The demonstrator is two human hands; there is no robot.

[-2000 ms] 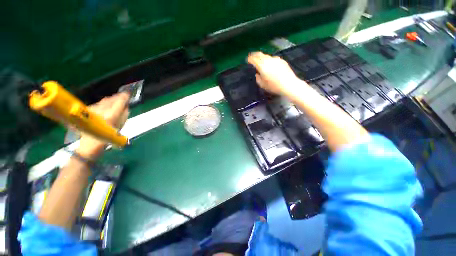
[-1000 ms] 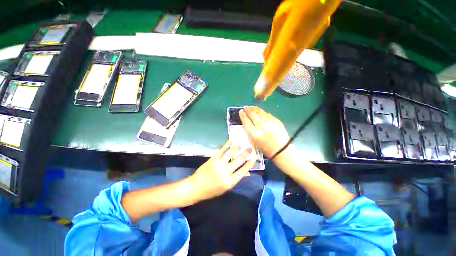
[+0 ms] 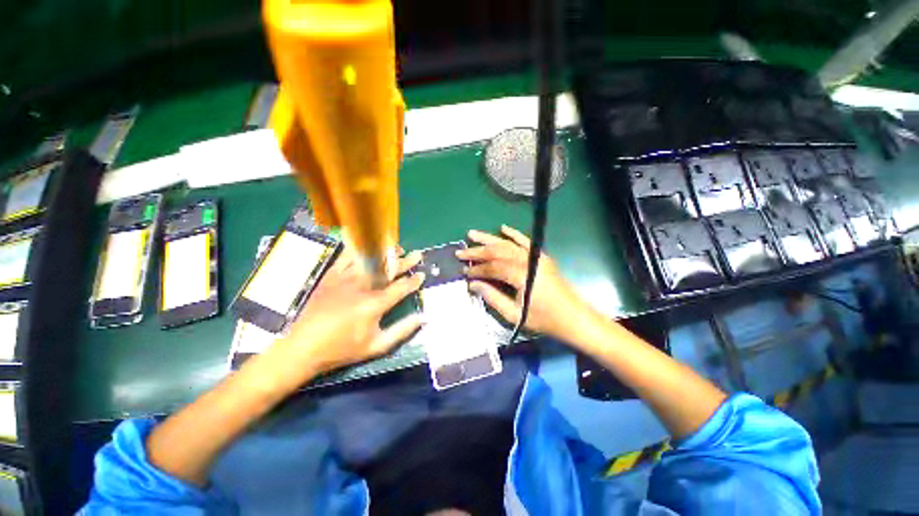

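The phone assembly [image 3: 455,325] lies in front of my body, with a black cover piece [image 3: 441,264] on its top end and a bright white middle. My left hand [image 3: 348,310] is at its upper left edge, thumb and fingertips against it. My right hand [image 3: 516,279] has its fingertips at the upper right edge, so the phone is held between both hands. The yellow-orange electric screwdriver [image 3: 353,131] hangs tip-down in front of my left hand, hiding part of it. Whether its tip touches anything cannot be told.
Waiting phones [image 3: 189,264] lie at left, some overlapping beside my left hand. A black phone rack [image 3: 71,302] stands at far left. A round screw dish [image 3: 524,161] lies beyond the phone, crossed by the black cable [image 3: 544,131]. The black blister tray [image 3: 705,217] is at right.
The view has shifted. My left hand has moved from the phone's lower part to its upper left edge. My right fingers have moved off its top to the right edge. The screwdriver now hangs over my left hand.
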